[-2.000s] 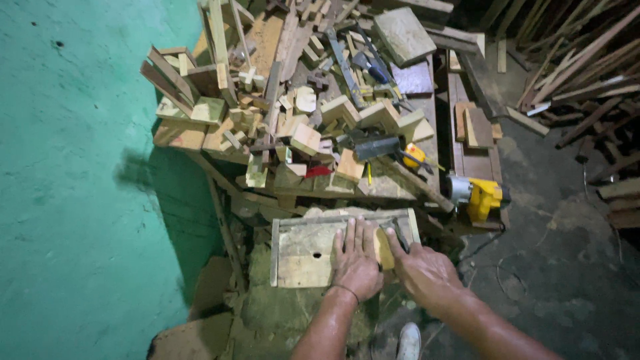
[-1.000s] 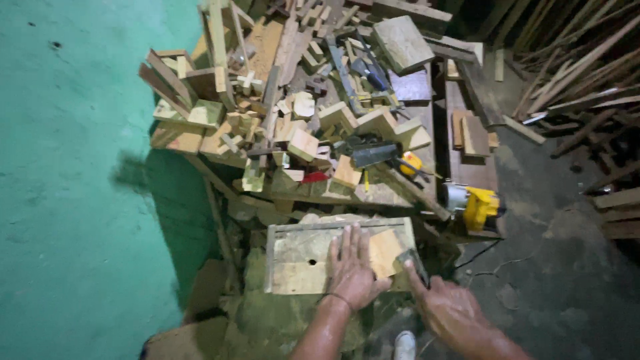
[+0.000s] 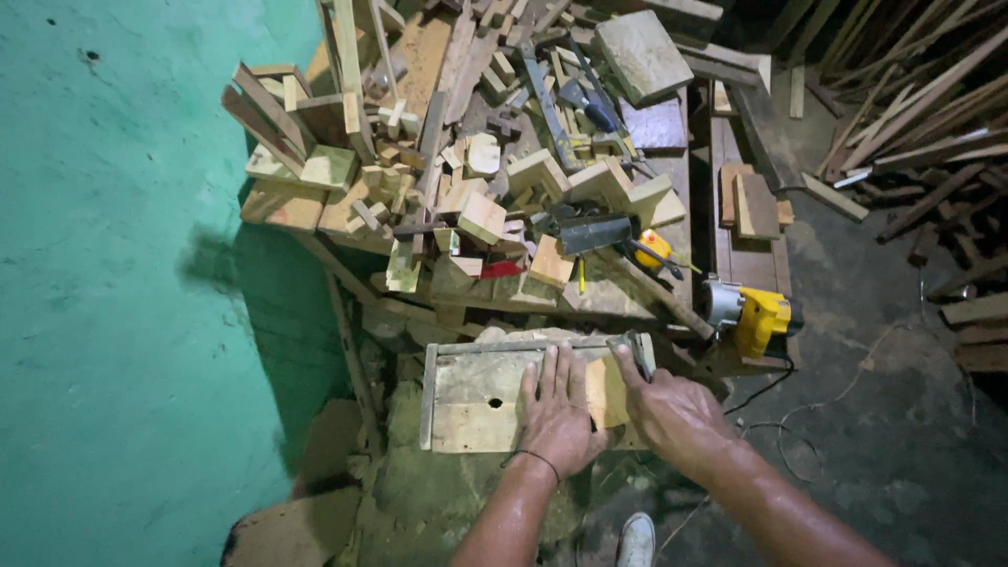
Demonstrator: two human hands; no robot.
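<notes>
My left hand (image 3: pixel 556 409) lies flat, fingers apart, across a wooden board (image 3: pixel 472 382) that has raised strips along its edges and a dark hole. Beside its thumb and fingers a small pale wood piece (image 3: pixel 605 392) rests on the board. My right hand (image 3: pixel 677 413) is closed around a dark tool (image 3: pixel 642 358) at the board's right end, its index finger stretched along it; the tool's kind is hard to tell, as the hand hides much of it. A dark band circles my left wrist.
Behind the board, a workbench (image 3: pixel 622 295) bears many wood offcuts, a hand saw (image 3: pixel 591 106) and a yellow tape measure (image 3: pixel 652 248). A yellow corded power tool (image 3: pixel 760 319) sits at its right corner. A green wall (image 3: pixel 118 315) stands left; wood strips (image 3: pixel 929 110) lie right.
Between one second ago and now, my right hand has moved up along the board's right end with the dark tool. My left hand has stayed on the board.
</notes>
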